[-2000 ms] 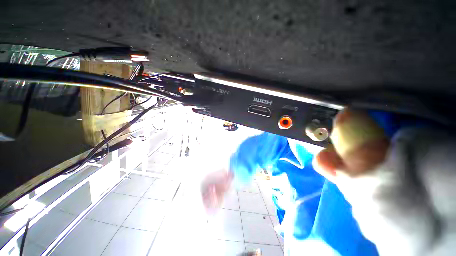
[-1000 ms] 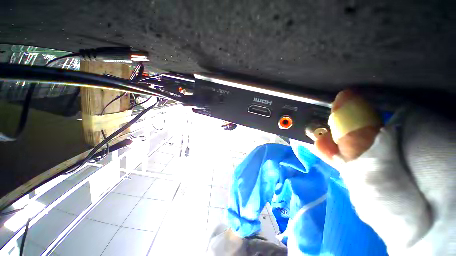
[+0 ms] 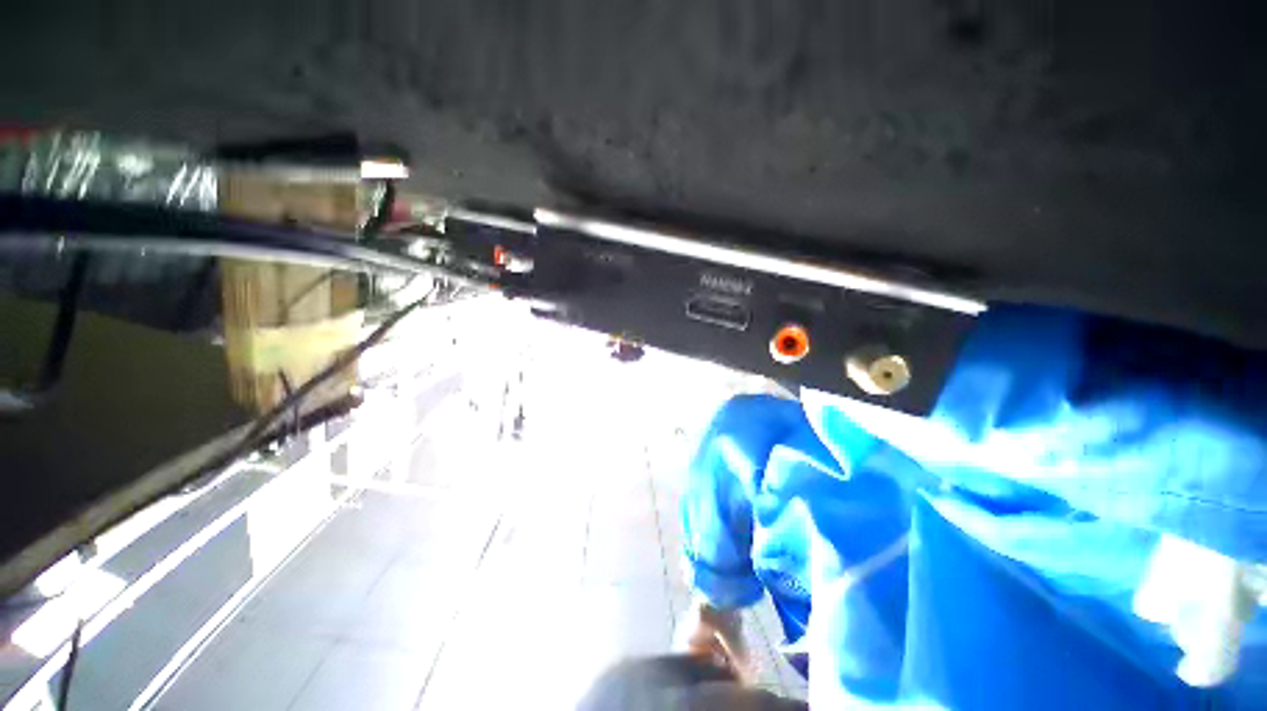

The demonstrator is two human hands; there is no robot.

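Observation:
A flat black set-top box with a silver edge lies along the underside of the dark mat as the picture shows it. Its port side faces me, with an HDMI port, an orange-ringed jack and a metal jack. No cable shows in these three ports. A blue sleeve or garment covers the box's right end. A small blurred hand shows low in the centre; I cannot tell whose it is. No hand is clearly mine.
Thick dark cables cross the left side, in front of a wooden block. A cable plug shows above the block. A person in blue fills the lower right. Tiled floor shows below, overexposed. A white object is at far right.
The white-gloved hand with the yellow finger band has left the box's right end. Blue cloth now covers that spot. The lower blue sleeve and hand have shifted right. The box has hardly moved.

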